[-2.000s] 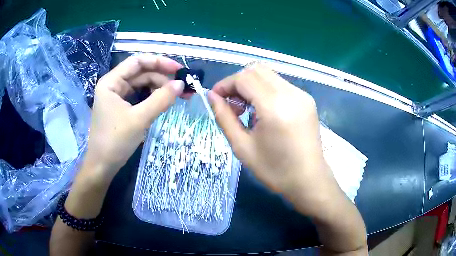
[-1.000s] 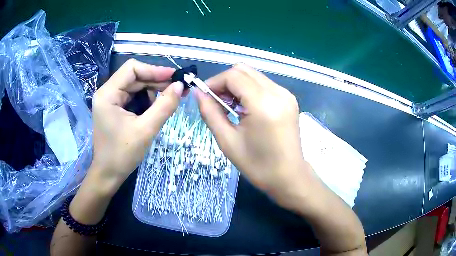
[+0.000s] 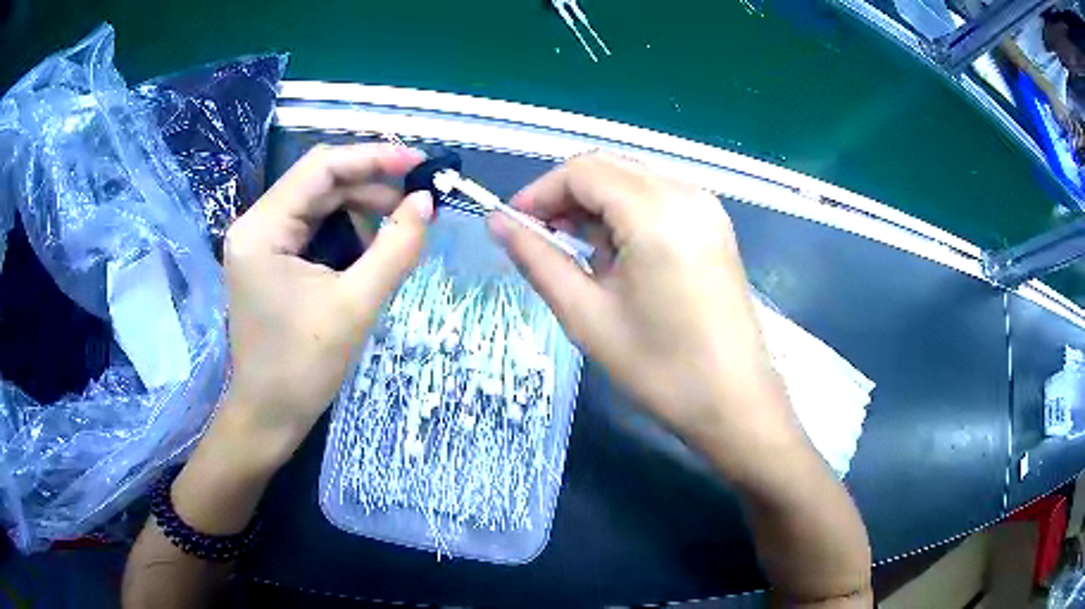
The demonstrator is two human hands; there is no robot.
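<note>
My left hand [image 3: 315, 244] pinches a small black housing [image 3: 428, 174] between thumb and fingers, above the back of the parts tray. My right hand [image 3: 648, 280] grips a thin white leaded component [image 3: 482, 195] between thumb and forefinger. Its white block end meets the housing; how deep it sits cannot be told. Thin pale lead ends show beyond the housing. The clear parts tray [image 3: 333, 497] below my hands holds many jumbled white leaded components [image 3: 446, 405].
A crumpled clear bag [image 3: 71, 155] with dark contents lies at left. White strips [image 3: 821, 387] lie right, partly behind my right arm. A pale metal rail [image 3: 524, 129] borders the green belt [image 3: 714, 113], which carries a part with white leads [image 3: 581, 26] at the top.
The part with white leads on the belt has moved right. My right hand has shifted slightly right along the white component. My left hand still holds the black housing.
</note>
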